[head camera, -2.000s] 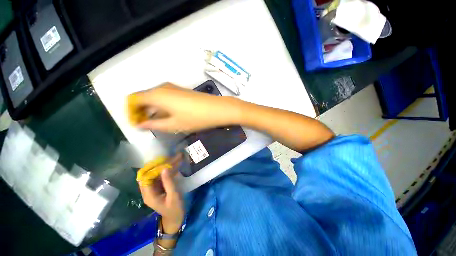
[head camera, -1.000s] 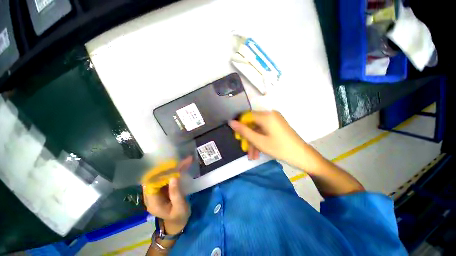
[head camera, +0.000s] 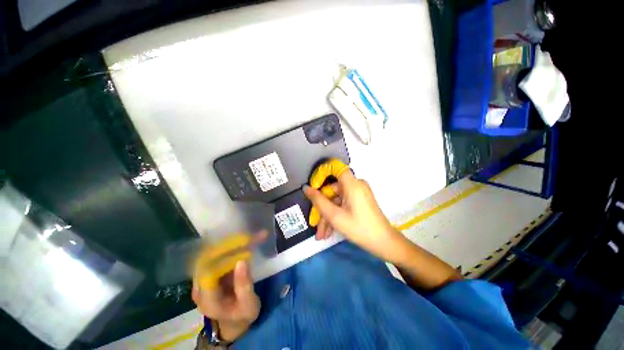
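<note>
Two dark smartphones lie back up on the white work mat (head camera: 404, 68). The farther smartphone (head camera: 239, 174) shows its camera rings and white label; the nearer smartphone (head camera: 282, 240) shows its label, its right end hidden by my right hand. My right hand (head camera: 349, 208), with yellow finger cots, has its fingers around that end. My left hand (head camera: 229, 284), blurred and with yellow finger cots, is beyond the nearer phone's left end. It pinches a translucent protective film (head camera: 256, 222) that stretches over that end; its exact edges are unclear.
A small white piece with a blue stripe (head camera: 356, 106) lies right of the phones. Film sheets on liner (head camera: 51, 273) lie at left. A blue parts bin (head camera: 472, 75) with white tissue (head camera: 547, 87) is at right. A black tray edge (head camera: 102, 31) runs along the back.
Since one second ago the view has shifted slightly. My right hand stays at the nearer phone's right end and my left hand at its left end. Two seconds ago my right hand was farther left, over the phones.
</note>
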